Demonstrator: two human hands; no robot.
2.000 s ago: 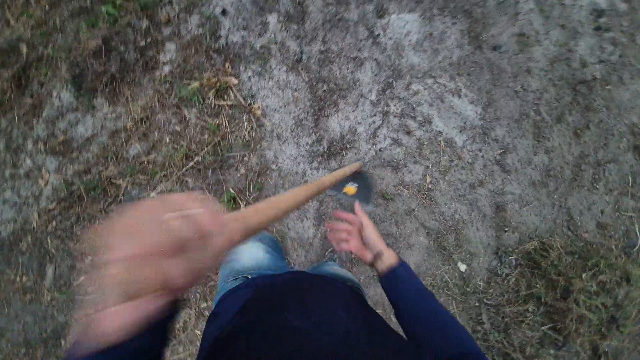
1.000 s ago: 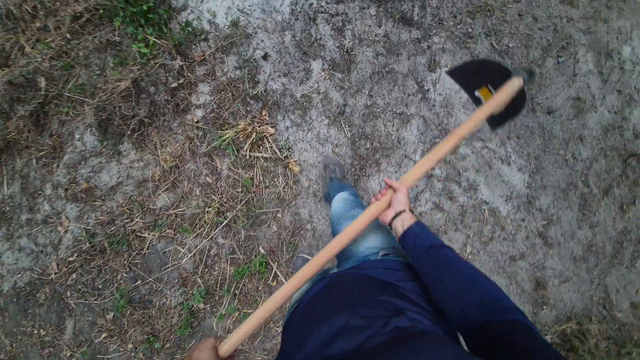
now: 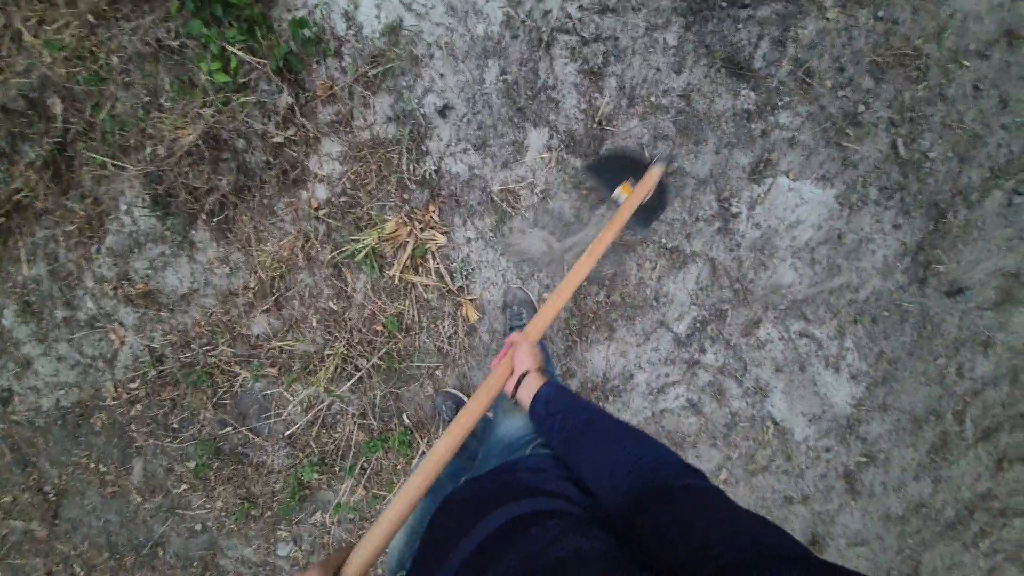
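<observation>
A hoe with a long wooden handle slants from the bottom edge up to the right. Its dark, rounded blade, blurred and with a yellow patch, is at the ground above and right of my shoes. My right hand, a dark band at its wrist, is closed around the middle of the handle. At the bottom edge my left hand holds the handle's near end; most of this hand is out of view. A blurred, dusty streak lies just left of the blade.
My two shoes stand on dry, grey soil. Cut straw lies in a clump to their upper left. Dry grass covers the left side, with green leaves near the top.
Two seconds ago my right hand was off the handle with its fingers apart; it has since closed on it. Since one second ago the hoe blade has swung left, and dust shows beside it.
</observation>
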